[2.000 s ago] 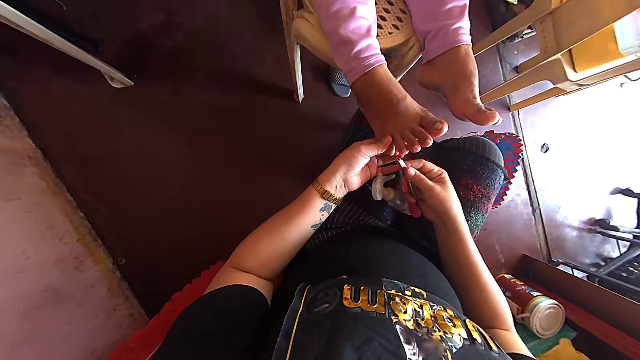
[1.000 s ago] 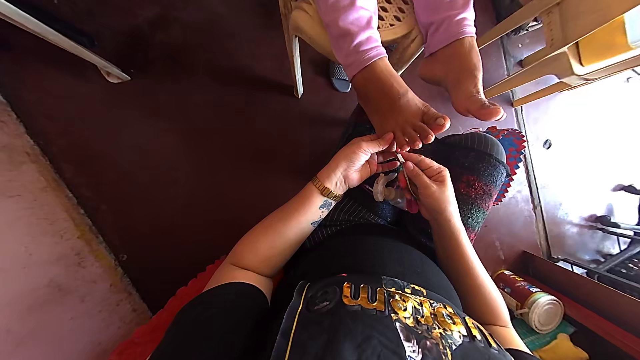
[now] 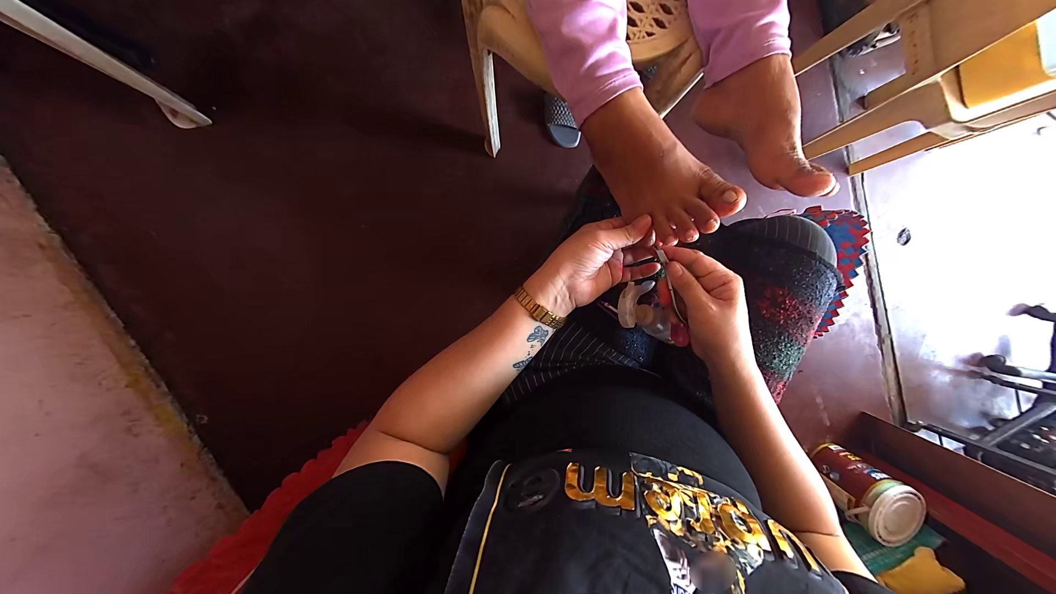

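Observation:
My left hand [image 3: 598,260], with a gold watch [image 3: 539,308] at its wrist, touches the small toes of a person's nearer bare foot [image 3: 660,169], thumb beside the outermost toe. My right hand [image 3: 709,301] holds a slim metal nail tool [image 3: 669,280], its tip close to those toes; the exact kind of tool cannot be told. The foot rests by my knee on a dark patterned cloth. The person's other foot [image 3: 767,132] is farther right. A clear plastic bottle or container [image 3: 652,320] and a small red item sit in my lap below my hands, partly hidden.
The person's pink trouser legs come down from a beige plastic chair [image 3: 516,41]. Another plastic chair [image 3: 916,91] stands at the upper right. A grey slipper [image 3: 562,124] lies under the first chair. At the lower right, a red and white can [image 3: 895,511] lies near a yellow cloth [image 3: 922,571].
The metal tool in my right hand has changed its angle and now points more upright toward the toes. My left hand stays at the foot.

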